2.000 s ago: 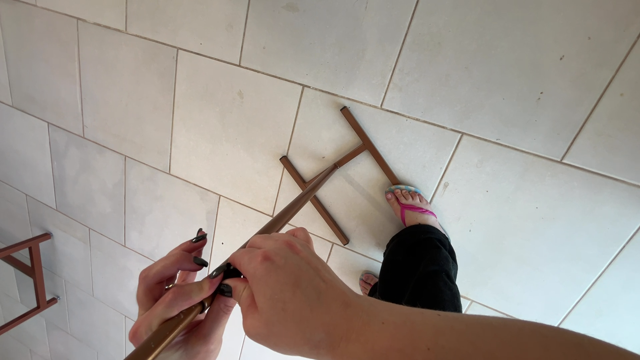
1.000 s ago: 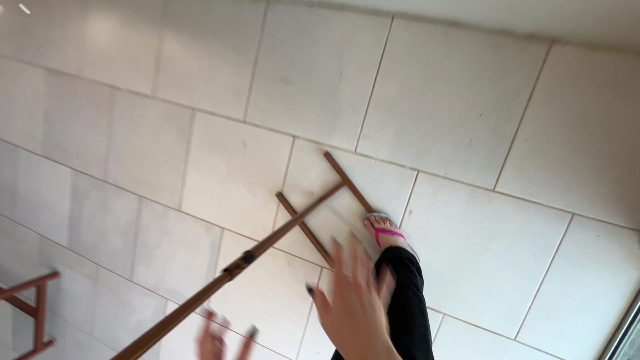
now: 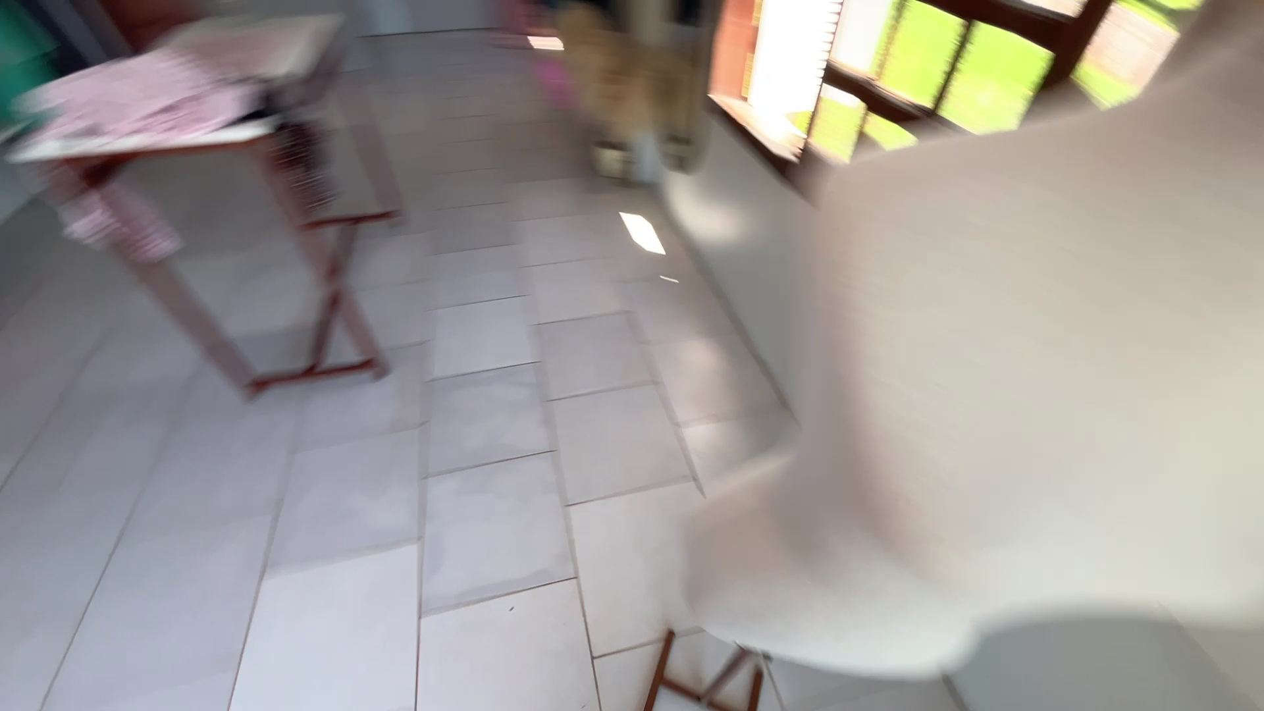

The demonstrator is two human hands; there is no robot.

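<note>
Neither of my hands shows in the head view. A large, pale, smooth form (image 3: 987, 375), blurred and close, fills the right side; it may be a mannequin torso, but the blur leaves this unsure. Below its lower edge, at the bottom of the frame, part of a brown metal stand's base (image 3: 706, 691) rests on the floor. The form hides most of the stand, and whether the two touch cannot be told.
At upper left stands a table (image 3: 197, 146) with reddish-brown legs and pink cloth (image 3: 148, 94) draped over it. A brown-framed window (image 3: 948, 59) is at upper right. Blurred tan things (image 3: 602, 89) stand by the wall. Pale tiles (image 3: 494, 523) cover the floor.
Both hands, seen at the brown pole and then apart from it, have left the view. The view has swung widely, bringing in the pale form, table and window.
</note>
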